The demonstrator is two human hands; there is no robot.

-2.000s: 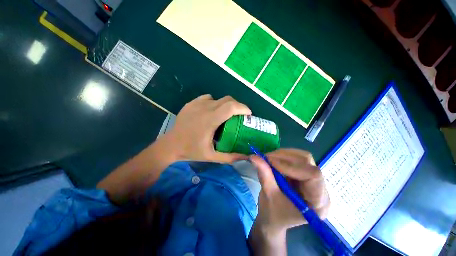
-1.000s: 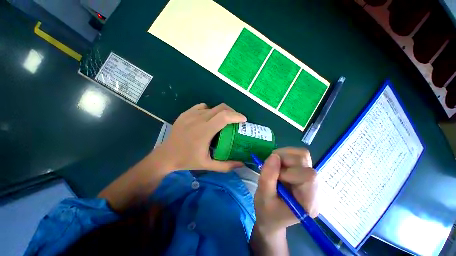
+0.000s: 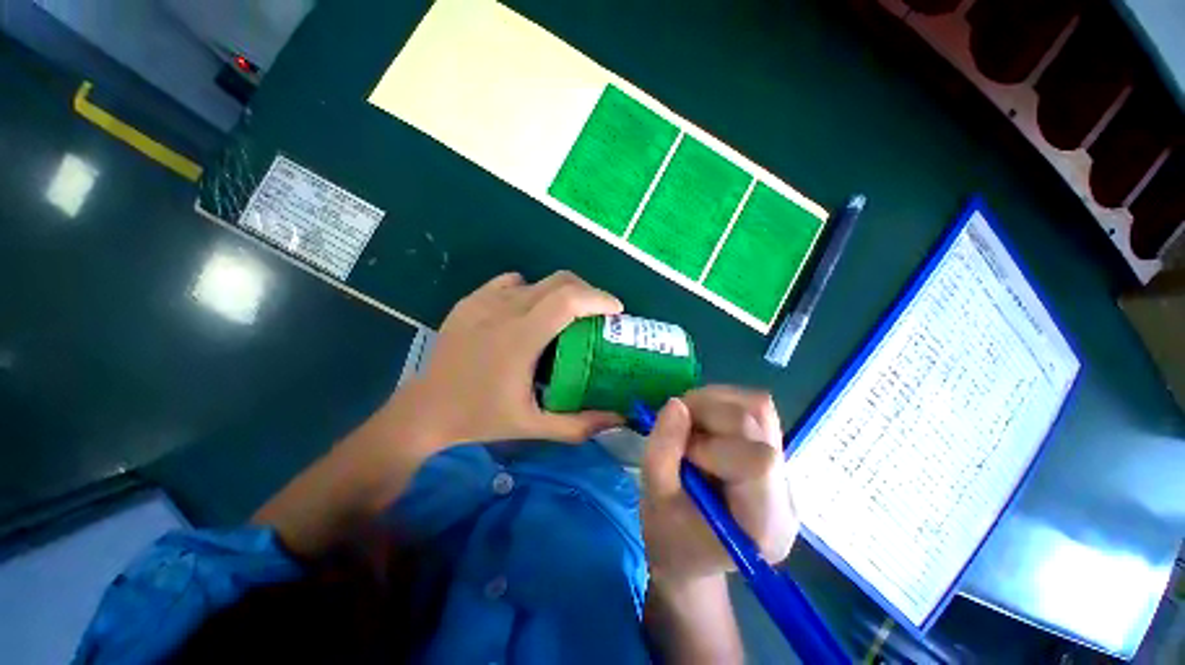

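My left hand is closed around the lid end of a green solder paste jar, which lies on its side with a white printed label facing up. My right hand holds a blue pen, its tip at the lower side of the jar. Past the jar lies a pale yellow backing strip with three green labels. A slim dark and clear stick, perhaps a marker, lies beside the strip's end.
A blue-edged clipboard with a printed record sheet lies at the right. A red-brown rack stands at the upper right. A small notice label is at the bench edge on the left. A yellow bar shows at the upper left.
The whole view has shifted a little, so the strip and clipboard appear further left. The pen tip has moved slightly along the jar's side. Both hands keep their holds.
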